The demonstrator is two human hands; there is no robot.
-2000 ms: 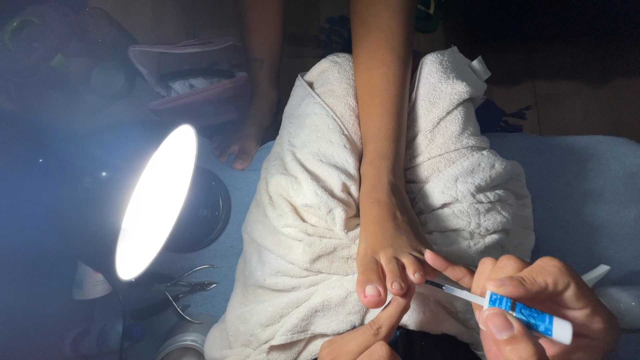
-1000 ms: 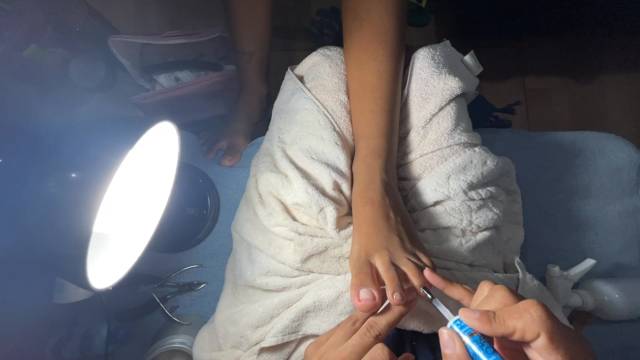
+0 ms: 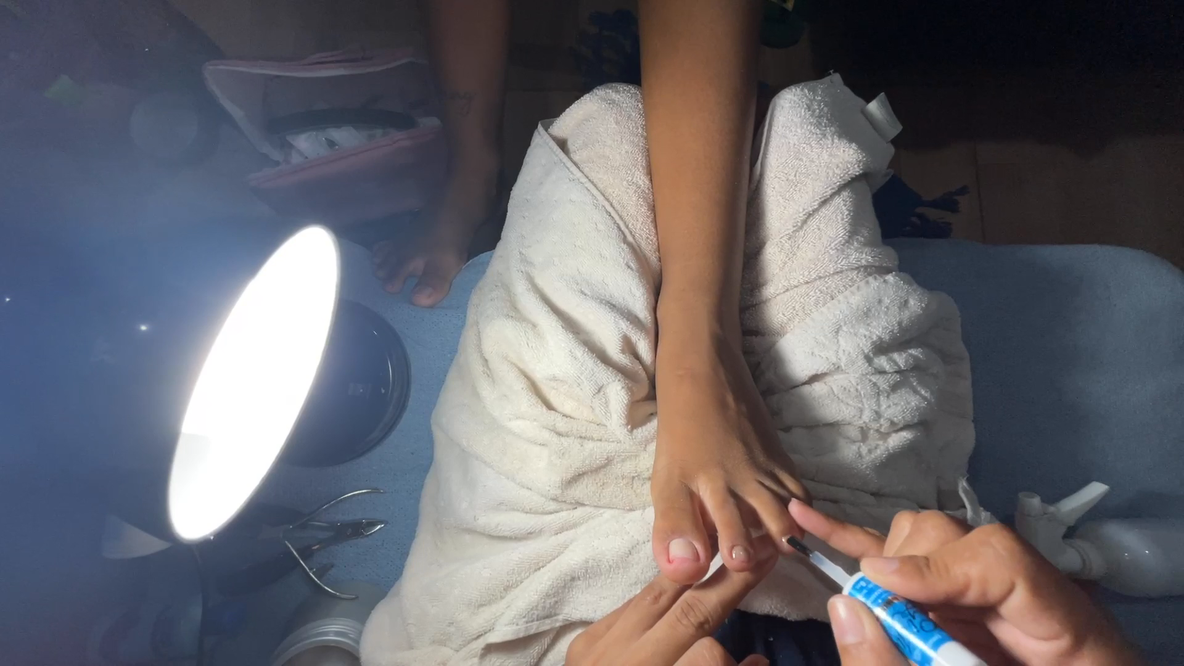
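Note:
A person's bare foot [image 3: 712, 444] points toward me over a cream towel [image 3: 555, 370]. My right hand [image 3: 990, 583] grips a blue and white nail polish applicator [image 3: 902, 620]; its dark brush tip [image 3: 797, 544] is at the middle toe, and a finger of that hand rests by the smaller toes. From below, my left hand [image 3: 671, 620] supports the toes, with fingers under the second toe. A thin white strip [image 3: 714, 566] shows between the big and second toes; whether my left hand holds it is unclear. The big toenail [image 3: 684, 549] looks pale.
At the left glows a tilted lamp [image 3: 254, 384] on a dark round base [image 3: 370, 384]. Metal nippers [image 3: 333, 532] and a jar [image 3: 319, 643] lie below it on a blue mat [image 3: 1064, 351]. A white spray bottle [image 3: 1128, 555] lies at right. Behind are a pink pouch [image 3: 356, 171] and another foot [image 3: 435, 250].
The brush, which was near the smaller toes' far side two seconds ago, is now at the middle toe's tip. The view has shifted slightly.

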